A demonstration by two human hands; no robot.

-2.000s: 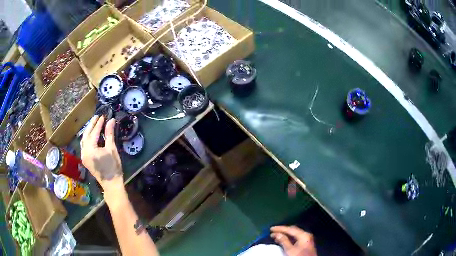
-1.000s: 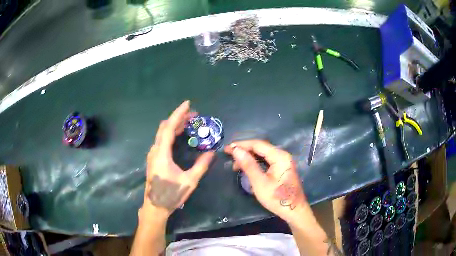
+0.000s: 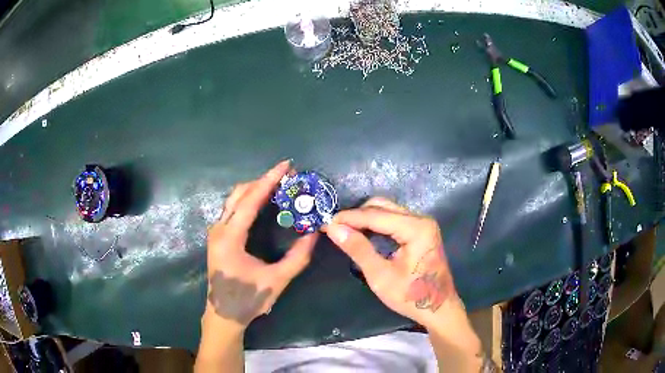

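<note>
A round blue circuit board assembly (image 3: 305, 202) with a white round centre and a green round part sits between my hands. My left hand (image 3: 255, 255) holds it by its left and lower rim between thumb and fingers. My right hand (image 3: 397, 255) pinches a small pale piece at the board's lower right edge; whether it is a connector or a wire end is too small to tell. A pale wire loops on the board's right side. A dark round part lies partly hidden under my right hand.
Another round unit (image 3: 92, 193) stands at left. Loose screws (image 3: 375, 51) and a clear cup (image 3: 308, 36) lie at the back. Green-handled nippers (image 3: 499, 87), a thin pale tool (image 3: 487, 200), a hammer (image 3: 580, 154), yellow-handled pliers (image 3: 618, 188) and a blue-white device (image 3: 612, 69) are at right.
The view has swung from the parts bins to the bench. Both hands have come together at the board, and my right fingers have closed in on its lower right edge.
</note>
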